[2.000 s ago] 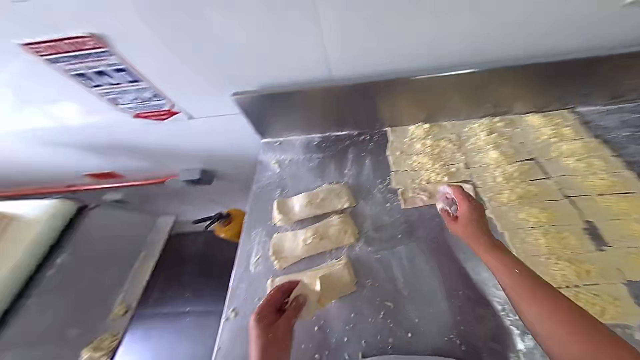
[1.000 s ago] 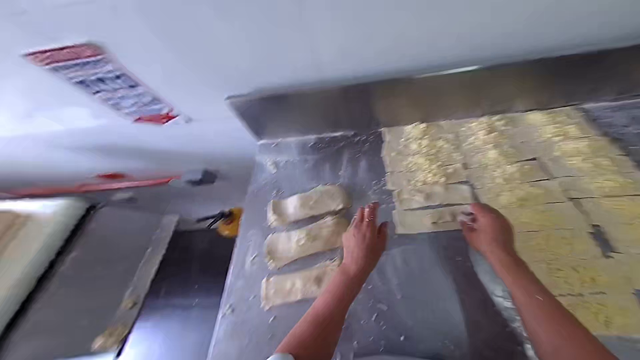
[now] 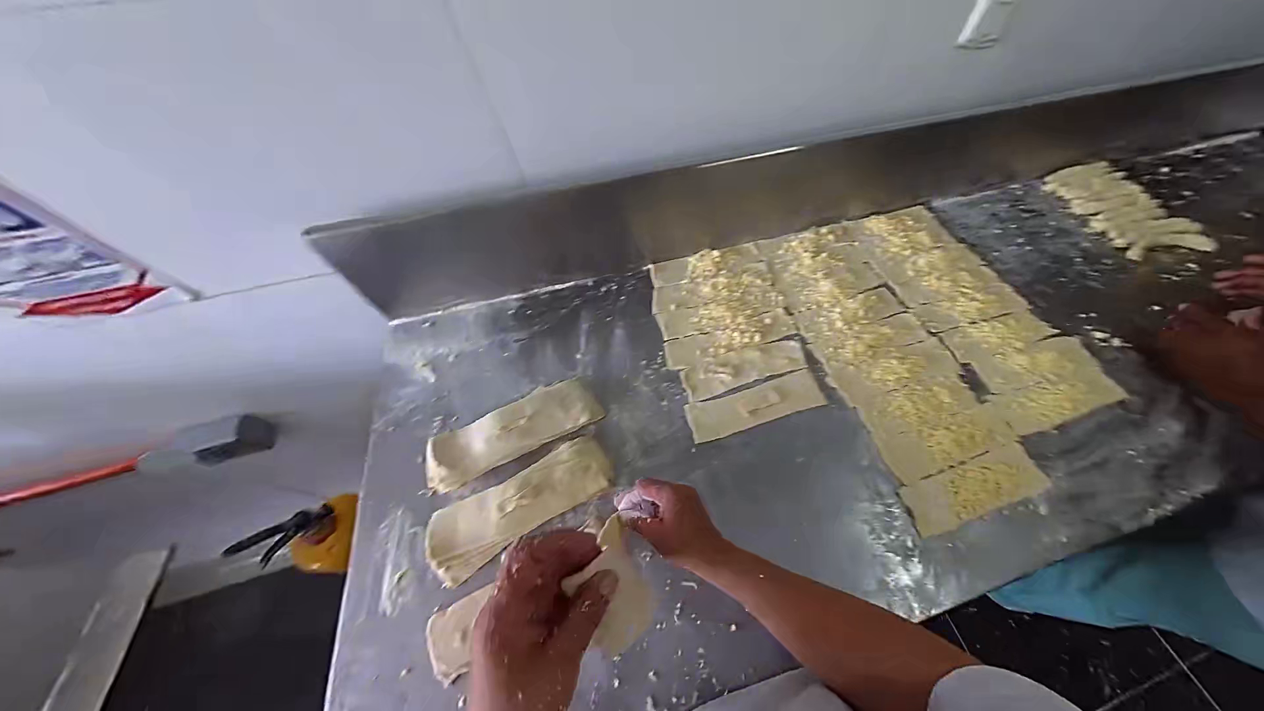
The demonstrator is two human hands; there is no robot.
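Note:
Near the table's front, my left hand (image 3: 543, 602) pinches a thin dough piece (image 3: 624, 612) between thumb and fingers. My right hand (image 3: 671, 518) grips the upper edge of that same dough, close beside the left. Three stacks of rectangular dough strips lie on the left: a far one (image 3: 518, 430), a middle one (image 3: 518, 509) and a near one (image 3: 452, 637), partly hidden by my left hand. Farther right, flat dough rectangles (image 3: 711, 354) lie in columns, most topped with crumbled pale filling (image 3: 859, 341). The nearest strip of the left column (image 3: 755, 405) bears only a small bit.
The floured metal table (image 3: 790, 504) has a raised metal backsplash (image 3: 592, 237) along the wall. Pale dough pieces (image 3: 1131, 212) lie at the far right, beside another person's hands (image 3: 1220, 336). A yellow fire extinguisher (image 3: 326, 533) stands off the table's left edge.
Both hands have moved from the filled dough and the tabletop to the near stack, where they now hold a dough piece together. The view has shifted right, showing another person's hands.

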